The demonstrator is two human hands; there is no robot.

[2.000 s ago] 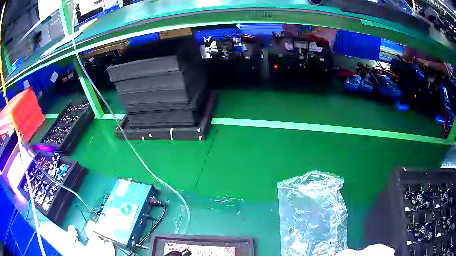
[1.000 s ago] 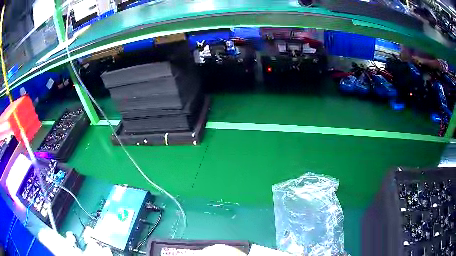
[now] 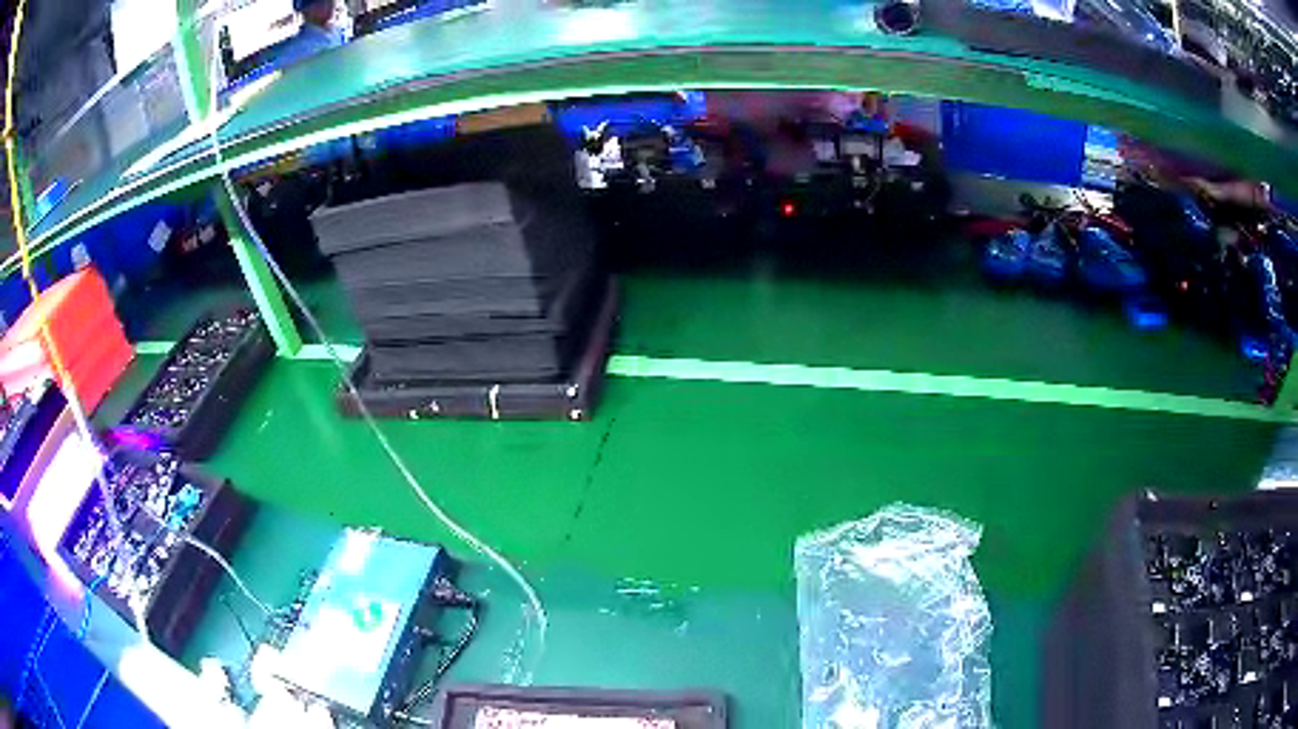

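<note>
Neither of my hands shows. Nearest in front, a small black-rimmed tray [image 3: 700, 701] with red-pink dotted contents is cut off by the bottom edge. A crinkled clear plastic bag [image 3: 894, 612] lies flat to its right. A light blue controller box [image 3: 356, 621] with cables stands at its left, with crumpled white wipes [image 3: 285, 695] beside it. At the far right is a deep black tray [image 3: 1103, 627] with rows of small circuit boards [image 3: 1224, 612]. A clear hose [image 3: 406, 477] hangs from above and curves down behind the small tray.
Stacked black trays [image 3: 441, 285] stand at the bench's back left. At the left are a board tray [image 3: 214, 548], another board tray [image 3: 199, 373], a purple-white glow [image 3: 60, 491] and an orange-red bin [image 3: 86, 335]. A green shelf [image 3: 641, 88] crosses above. A person [image 3: 310, 32] shows at the top left.
The view has shifted slightly. The white shape at the bottom edge, first at right and then over the small tray, is gone. A person has come into view at the top left.
</note>
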